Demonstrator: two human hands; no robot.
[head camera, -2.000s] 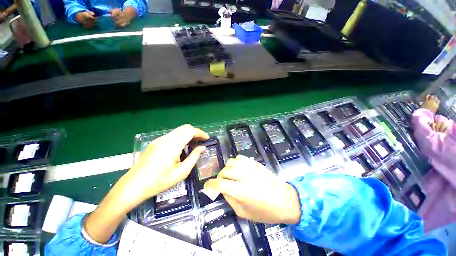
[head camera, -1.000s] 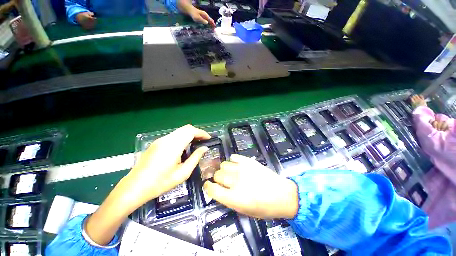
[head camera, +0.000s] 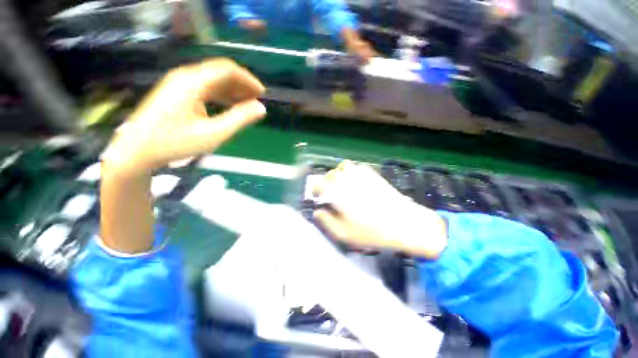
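The view is blurred. My left hand (head camera: 175, 115) is raised at the left, above the bench, with thumb and fingers curved and apart, and nothing shows between them. My right hand (head camera: 371, 210) is over the near left part of the clear tray (head camera: 302, 155), fingers bent down. A small white patch (head camera: 316, 184), perhaps a label, shows beside its fingertips; whether the fingers hold it cannot be told. Black units (head camera: 442, 183) lie in rows in the tray. The long white label strip (head camera: 329, 259) runs diagonally over the near trays.
Another tray with white-labelled units (head camera: 78, 205) is at the left. Across the green bench (head camera: 262, 143), a person in blue sleeves (head camera: 336, 15) reaches towards a board. A blue bin (head camera: 436, 71) and a yellow piece (head camera: 343, 101) are at the back.
The view has swung left and blurred. My left hand has left the black unit and risen up and to the left. The white strip shows more fully. My right hand remains over the tray.
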